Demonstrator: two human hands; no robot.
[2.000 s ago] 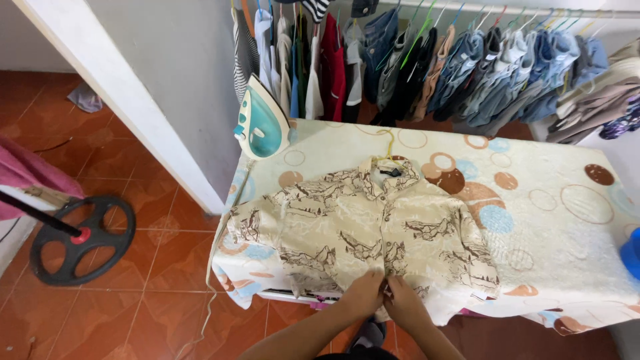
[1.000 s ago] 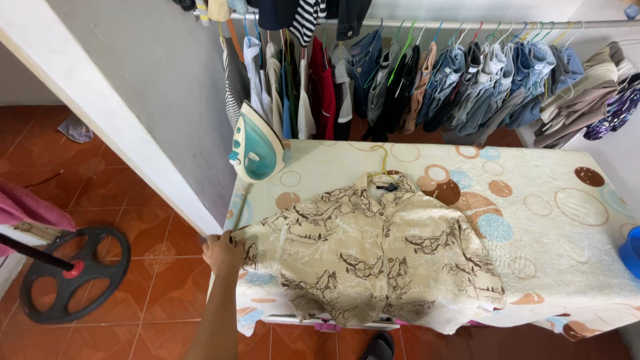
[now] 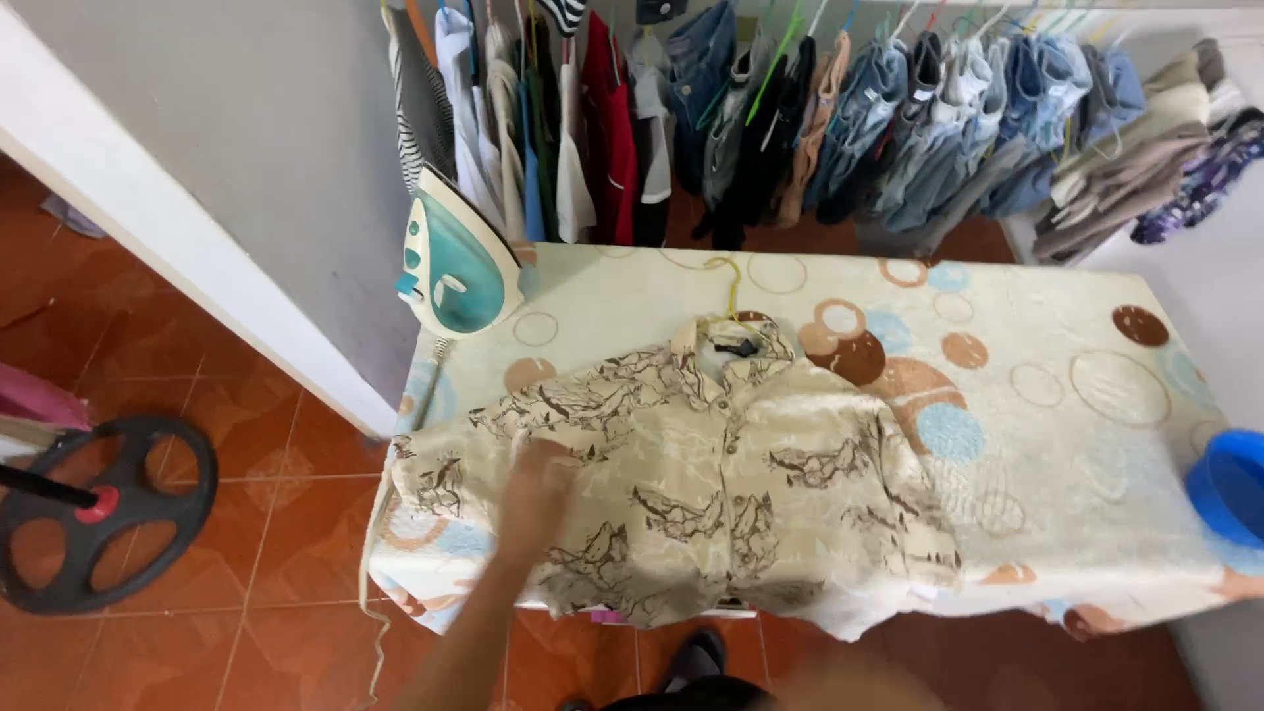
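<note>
A beige patterned button-up shirt (image 3: pixel 681 474) lies front up on the cloth-covered table (image 3: pixel 1066 494), with a yellow hanger (image 3: pixel 733 286) at its collar. My left hand (image 3: pixel 541 484) is over the shirt's left part near the sleeve, blurred; whether its fingers grip the fabric cannot be told. Of my right hand (image 3: pixel 849 686) only a blurred part shows at the bottom edge, below the shirt's hem. A teal and white clothes iron (image 3: pixel 462 259) stands at the table's back left corner, its cord hanging down the left side.
Jeans (image 3: pixel 869 109) and other clothes hang on a rail behind the table. A blue plastic bowl (image 3: pixel 1229 489) sits at the right edge. The wall edge (image 3: pixel 197 217) rises at the left, and a black round stand base (image 3: pixel 109 513) rests on the tiled floor.
Both hands were together at the shirt's lower front; then my left hand reached the sleeve end at the far left. It has since moved right, over the shirt. The shirt's left sleeve is spread outward.
</note>
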